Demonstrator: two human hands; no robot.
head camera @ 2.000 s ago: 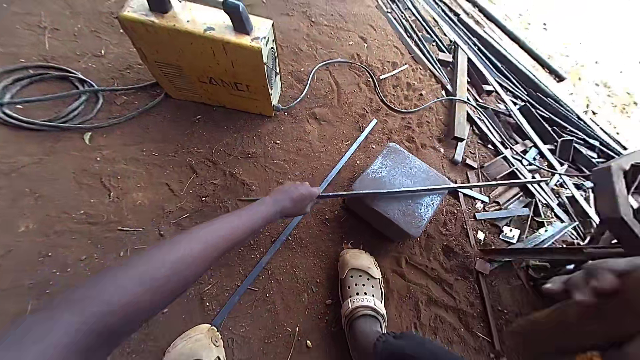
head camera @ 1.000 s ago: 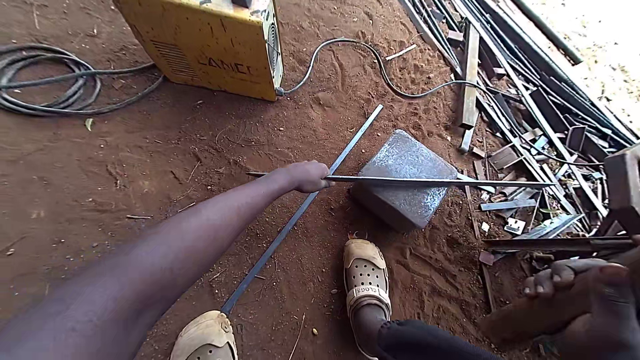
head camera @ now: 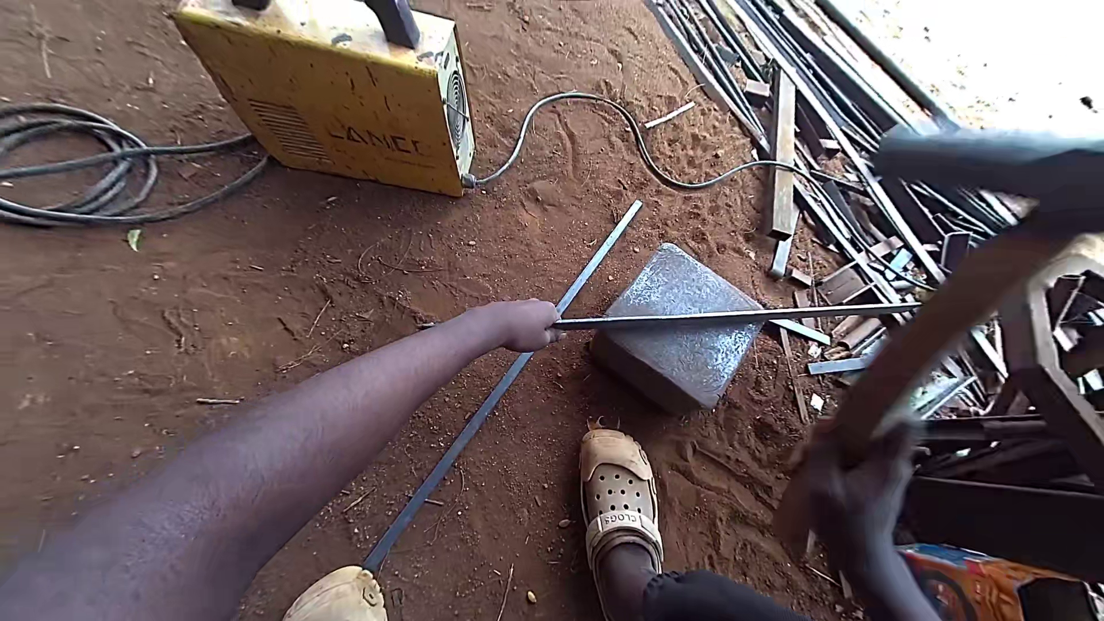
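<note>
My left hand (head camera: 528, 325) is closed around a thin flat metal bar (head camera: 690, 320), which lies across the top of a square metal block (head camera: 668, 297) on the ground. To the right, my right hand (head camera: 858, 483), blurred, grips the wooden handle of a hammer (head camera: 940, 336). The hammer's dark head is raised at the upper right, above the level of the block in the view. A second flat metal bar (head camera: 483, 411) lies on the soil, passing beneath the held bar near my left hand, its lower end beside my left clog.
A yellow welding machine (head camera: 345, 112) stands at the upper left with coiled cable (head camera: 112, 172) beside it. Another cable runs right to a pile of metal bars and offcuts (head camera: 862, 172). My beige clog (head camera: 619, 492) is just below the block. A colourful box (head camera: 975, 578) sits lower right.
The hammer has come up into view at the right, raised by my right hand, which was low at the right edge earlier. My left hand still holds the bar on the block.
</note>
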